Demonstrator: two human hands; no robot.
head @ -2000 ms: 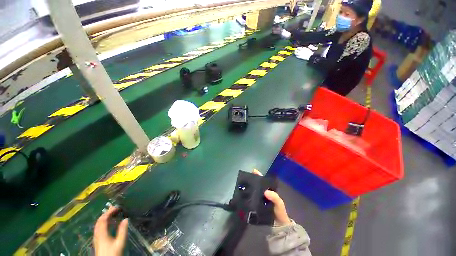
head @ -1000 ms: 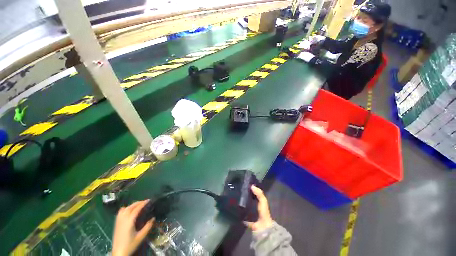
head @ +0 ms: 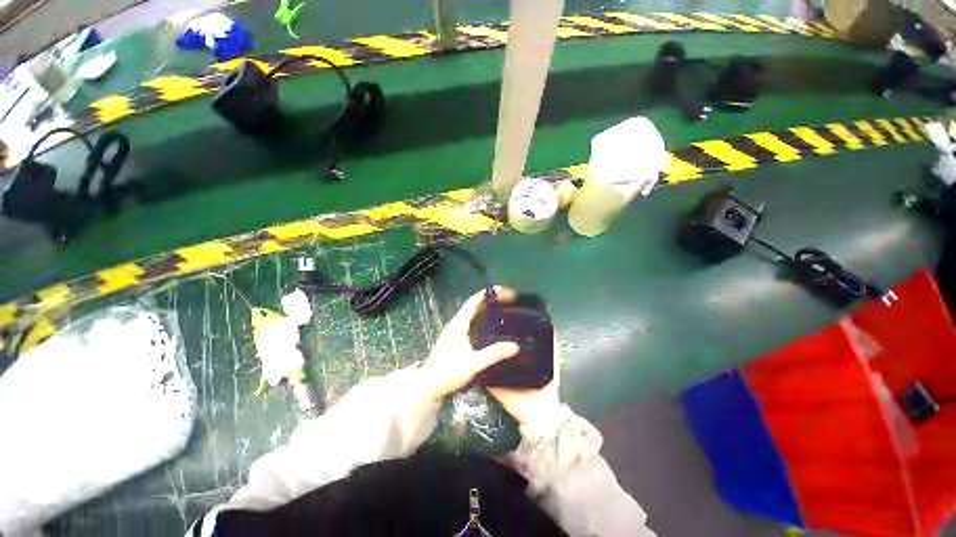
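Note:
A black cube power socket (head: 524,344) is held between both hands, low at the bench's front edge. My left hand (head: 463,351) grips its left side, with the thumb across the near face. My right hand (head: 537,401) holds it from below and the right; its fingers are mostly hidden. The power cord (head: 404,278) runs from the socket's top to a folded bundle on the scratched clear plastic sheet (head: 362,357). Its plug (head: 305,264) lies at the left end.
A cloth-topped bottle (head: 600,205) and tape roll (head: 533,205) stand by the post. Another socket (head: 723,222) lies right. White bags (head: 94,404) and a yellow-white item (head: 278,346) lie left. A red crate (head: 828,409) is at right; more sockets (head: 246,97) lie on the belt.
The view has swung left. My left hand has let go of the cord and now grips the socket with my right hand. The cord bundle now lies on the sheet.

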